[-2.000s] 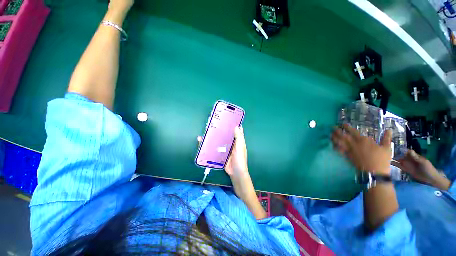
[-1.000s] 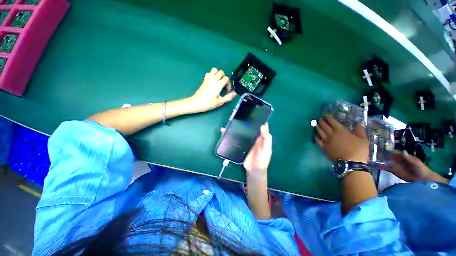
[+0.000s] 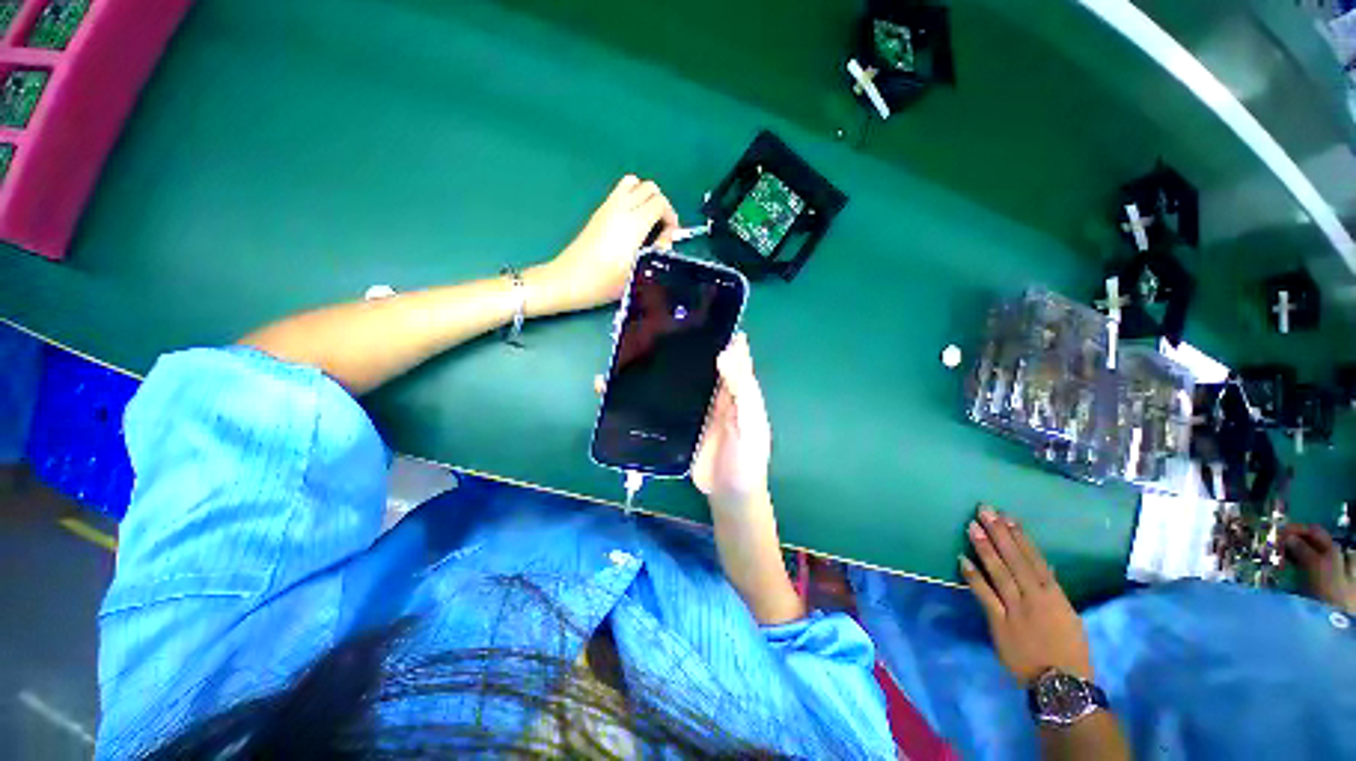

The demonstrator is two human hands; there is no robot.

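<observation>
My right hand (image 3: 732, 431) holds a smartphone (image 3: 669, 364) from its right side; the screen is mostly dark. A white cable (image 3: 632, 488) runs from its bottom edge. A black module housing with a green circuit board (image 3: 767, 208) lies on the mat just beyond the phone's top right corner. My left hand (image 3: 617, 245) is at the phone's top left, its fingertips closed on a small white connector (image 3: 690, 234) at the module's left edge. The fingertips are partly hidden behind the phone.
A pink compartment tray (image 3: 92, 127) with green boards stands at far left. Another black module (image 3: 903, 52) lies farther back, with several more at right. Clear plastic parts boxes (image 3: 1078, 390) and a neighbour's hands (image 3: 1026, 595) are at right. White discs (image 3: 952, 357) lie on the mat.
My left hand came from the far left to the module, which is now before me. The phone screen went from pink to dark. The neighbour's hands left the clear boxes.
</observation>
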